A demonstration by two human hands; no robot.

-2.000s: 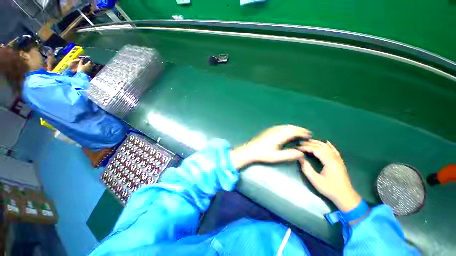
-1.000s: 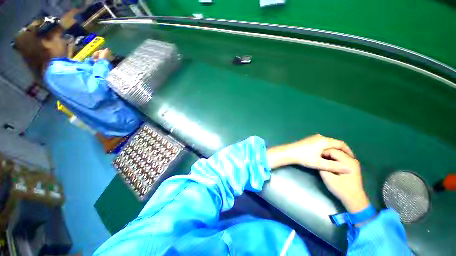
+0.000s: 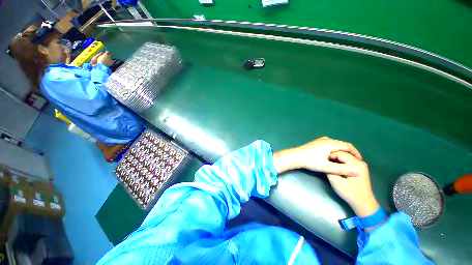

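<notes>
My left hand [image 3: 316,155] and my right hand [image 3: 353,178] rest together over the near part of the green bench [image 3: 290,119], the fingers folded over each other. No object shows in either hand; the space under the fingers is hidden. A blue band is on my right wrist. A small black and silver housing [image 3: 256,63] lies on the far part of the bench, well away from my hands. A round dish of tiny silver screws [image 3: 418,200] stands right of my right hand. An orange electric screwdriver [image 3: 461,185] lies beside it, cut off by the right edge.
A parts tray [image 3: 150,168] with many small shiny pieces is at the near bench edge on the left. A stack of clear trays [image 3: 145,75] stands behind it. A person in a blue smock [image 3: 90,101] is at far left. A metal rail [image 3: 310,40] runs along the far side.
My hands were slightly apart with fingers spread two seconds ago; they then closed over each other and stay so. The view has shifted a little. The housing, dish and trays appear unmoved.
</notes>
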